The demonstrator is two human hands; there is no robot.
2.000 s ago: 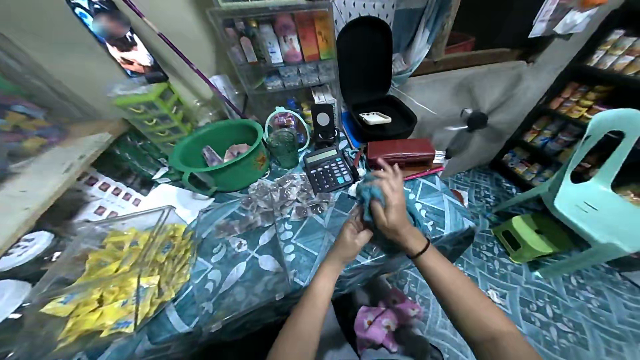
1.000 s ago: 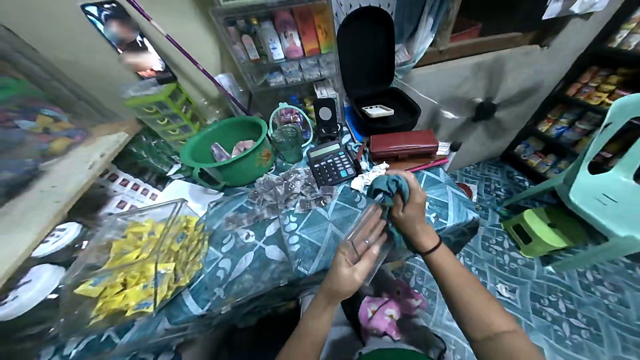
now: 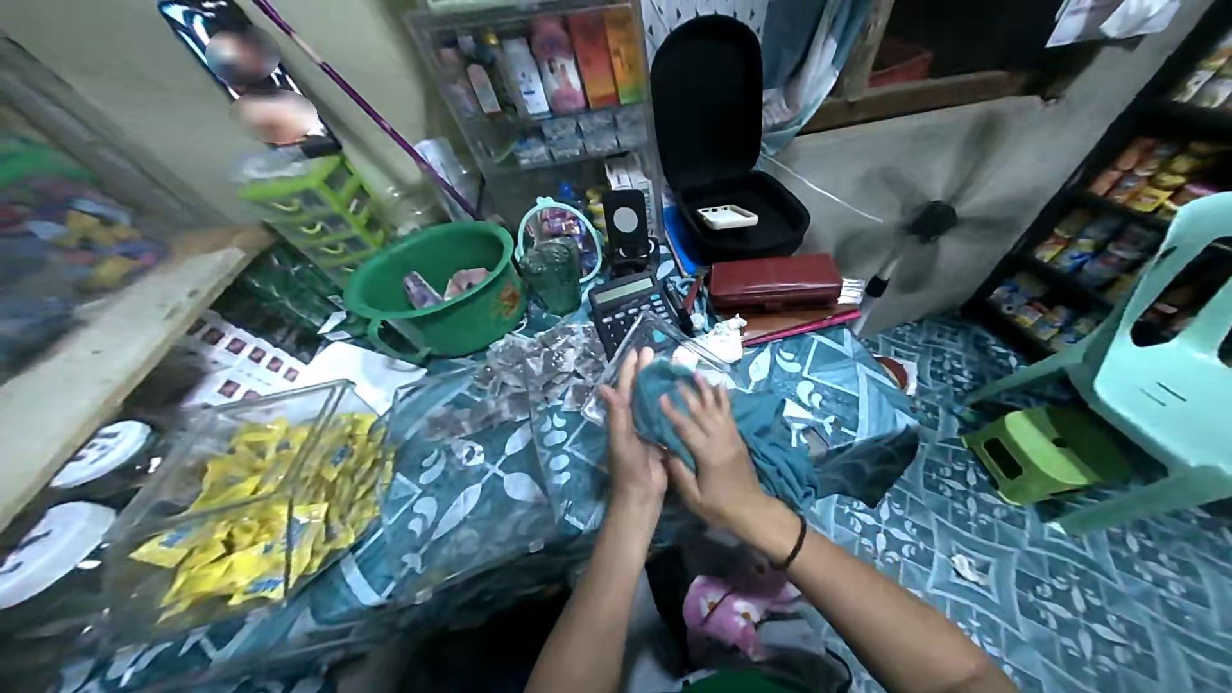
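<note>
My left hand (image 3: 635, 452) holds a clear plastic piece (image 3: 616, 375), perhaps a panel or box part, whose edges show above its fingers. Against that piece my right hand (image 3: 712, 448), with a dark band at its wrist, presses a teal cloth (image 3: 664, 399). The cloth's loose end (image 3: 780, 448) hangs to the right. Just beyond the hands lie a black calculator (image 3: 630, 308) and crumpled white paper (image 3: 722, 339). Small clear plastic packets (image 3: 549, 371) are heaped left of the hands on the patterned table cover (image 3: 472, 481).
A clear bin (image 3: 332, 390) of yellow sachets stands at the left, a green basin (image 3: 443, 313) behind the packets. Further back are a glass mug (image 3: 553, 274), an unzipped black case (image 3: 731, 207) and a dark red wallet (image 3: 775, 281). A fan (image 3: 932, 221) and a plastic chair (image 3: 1174, 375) stand at right.
One second ago my left palm lay below the cloth with the clear piece upon it; now the hands are together, with that piece tilted up. The right hand has moved left, its fingers spread over the cloth.
</note>
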